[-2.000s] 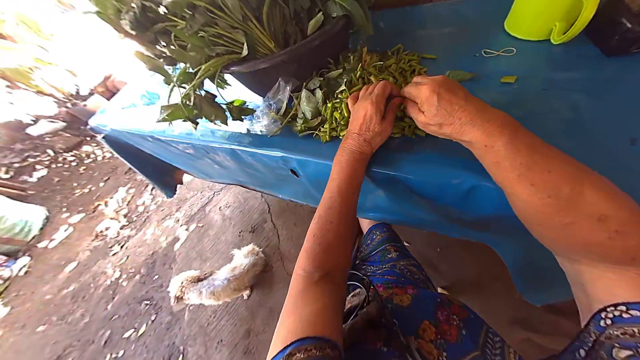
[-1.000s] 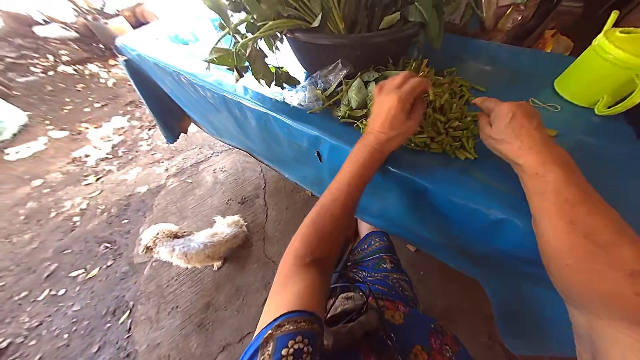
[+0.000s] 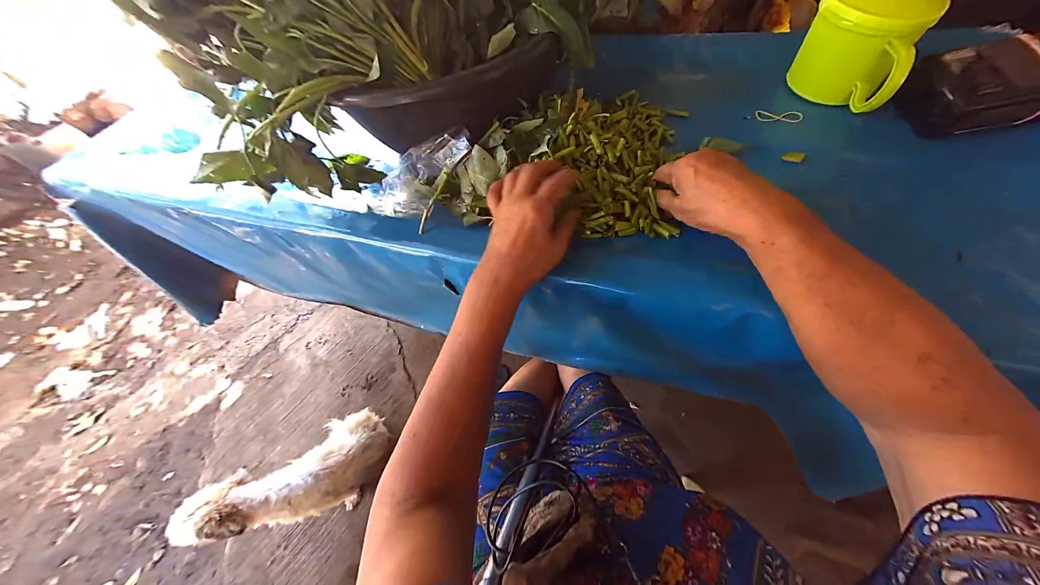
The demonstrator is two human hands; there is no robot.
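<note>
A pile of cut green stem pieces (image 3: pixel 615 158) lies on the blue plastic table cover (image 3: pixel 691 305), with loose green leaves (image 3: pixel 481 169) at its left side. My left hand (image 3: pixel 532 213) rests palm down with bent fingers where the leaves meet the cut stems; what lies under its fingers is hidden. At the pile's right edge, my right hand (image 3: pixel 715 193) touches the stem pieces with its thumb and fingertips. Whether it pinches one cannot be made out. A crumpled clear plastic bag (image 3: pixel 426 166) lies left of the leaves.
A dark basin (image 3: pixel 455 97) of leafy stems (image 3: pixel 382 41) stands at the back left. Farther right are a rubber band (image 3: pixel 778 117), a lime-green plastic mug (image 3: pixel 853 53) and a dark object (image 3: pixel 971 85). A white furry dog (image 3: pixel 284 487) lies on the ground, left of my legs.
My hands were close together over the pile two seconds ago, then moved apart. Since one second ago, my left hand has shifted toward the leaves and the near side of the pile.
</note>
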